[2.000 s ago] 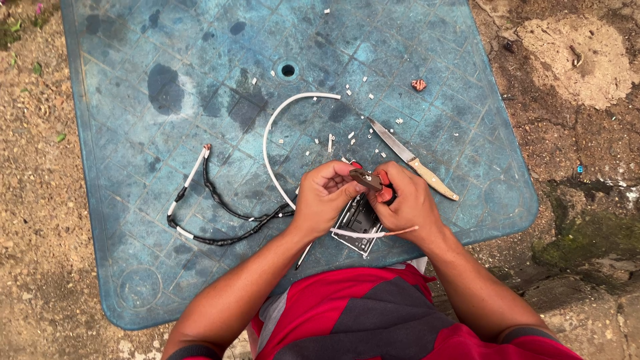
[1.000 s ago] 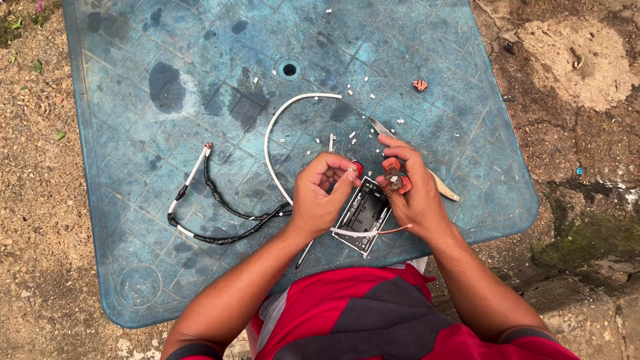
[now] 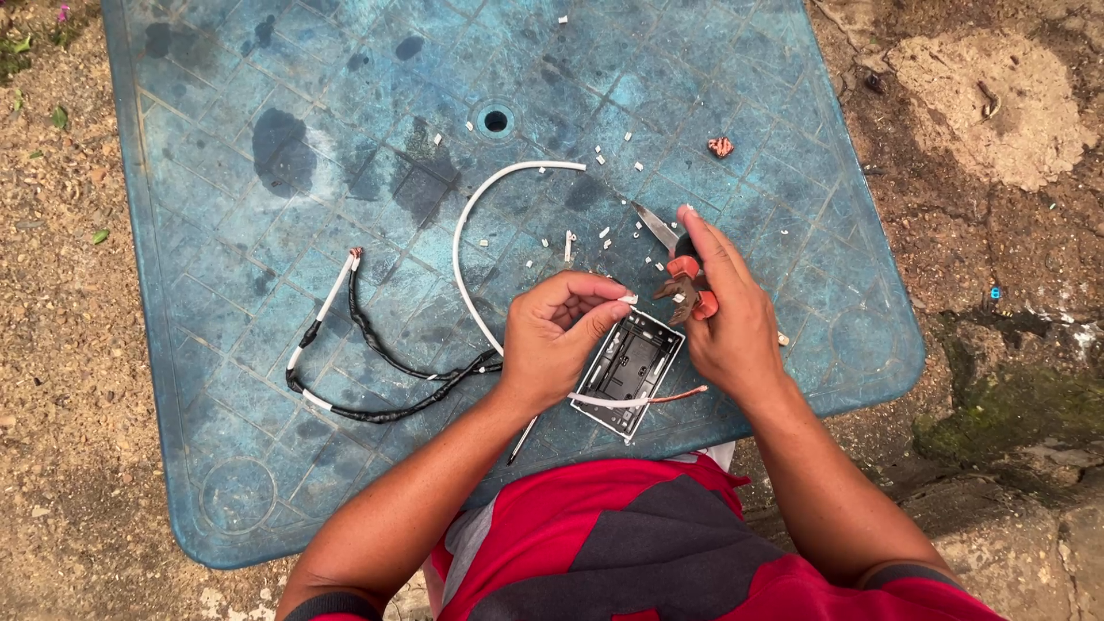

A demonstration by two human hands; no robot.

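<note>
My left hand pinches a small white piece between thumb and fingertips, above the upper end of a black plastic tray with a white rim. In my right hand is a pair of red-handled pliers, its dark jaws pointing left toward my left hand. A white cable curves up across the table from near my left hand. Below that hand a white-insulated wire with a bare copper end crosses the tray. A knife lies partly hidden behind my right hand.
Black-taped wires with a twisted copper end lie left on the blue plastic table. White insulation bits are scattered about the middle. A copper-coloured lump sits upper right. A thin dark rod lies near the front edge.
Two seconds ago my hands were together at the pliers; they are now apart. A small white piece now shows in my left fingertips, where a red thing showed one second ago.
</note>
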